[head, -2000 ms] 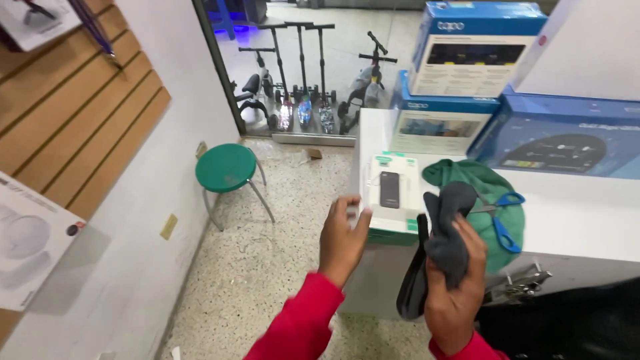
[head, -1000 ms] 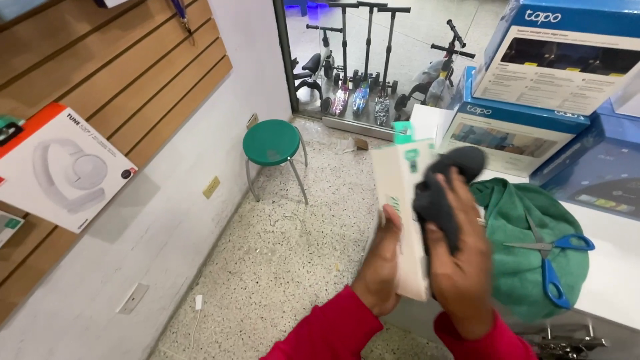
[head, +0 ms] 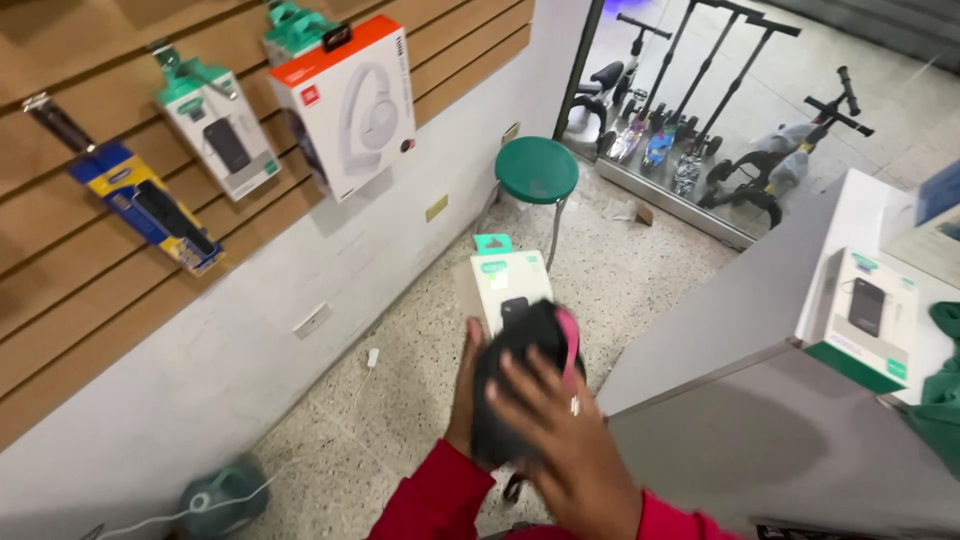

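Note:
A white and green boxed device (head: 514, 277) with a hang tab is held up by my left hand (head: 466, 397), whose fingers show along its left side. My right hand (head: 555, 420) presses a dark cloth (head: 517, 375) against the lower front of that box, fingers spread over the cloth. A pink strip shows at the cloth's right edge. Both hands are partly blurred. A similar white and green box (head: 866, 307) lies on the corner of the white counter to the right, beside a green cloth (head: 941, 405) cut off by the frame's edge.
A slatted wall panel (head: 450, 82) holds a headphone box (head: 349, 109), a white and green package (head: 221, 135) and a blue and yellow package (head: 154, 210). A green stool (head: 536, 171) stands by the wall, with scooters (head: 675, 112) behind glass. The white counter (head: 847, 217) bounds the right.
The view has swung left toward the slatted wall. Two seconds ago my left hand was empty; now it holds a box, with the dark cloth in my right hand against it.

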